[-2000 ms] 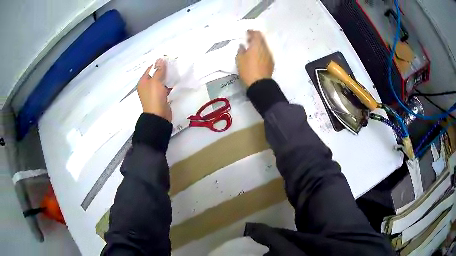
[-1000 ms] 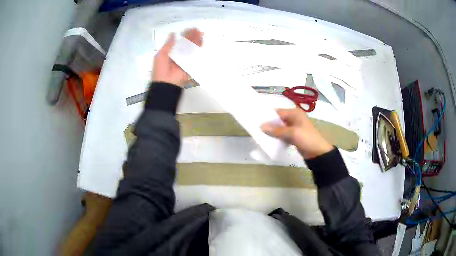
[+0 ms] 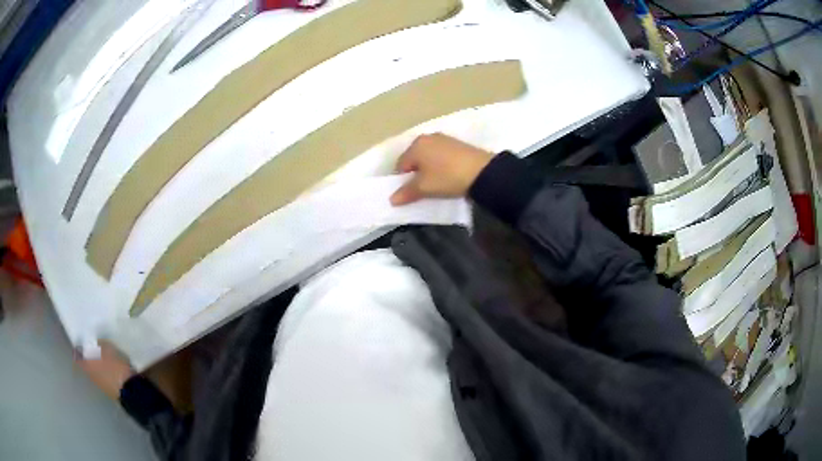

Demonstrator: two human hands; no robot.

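Observation:
Two curved khaki waistband pieces lie roughly parallel on the white table, the upper one (image 3: 236, 108) and the lower one (image 3: 333, 149). A white interlining strip (image 3: 347, 203) lies along the table's near edge, below the lower khaki piece. My right hand (image 3: 439, 171) grips this strip near its right end with thumb and fingers. My left hand (image 3: 106, 367) is at the table's lower left corner, small and blurred, with a bit of white at its fingertips. I cannot tell where the strip's left end lies against the white table.
The steel ruler (image 3: 117, 122) lies at the left. The shears (image 3: 214, 36) are cut off by the top edge, as is part of the iron (image 3: 538, 7). Layered white and khaki strips (image 3: 721, 234) are beside the table at the right. Blue hoses (image 3: 721, 72) run at the upper right.
The white strip has moved from above the khaki pieces to the near table edge. My left hand has moved to the lower left corner. The view has turned and lowered.

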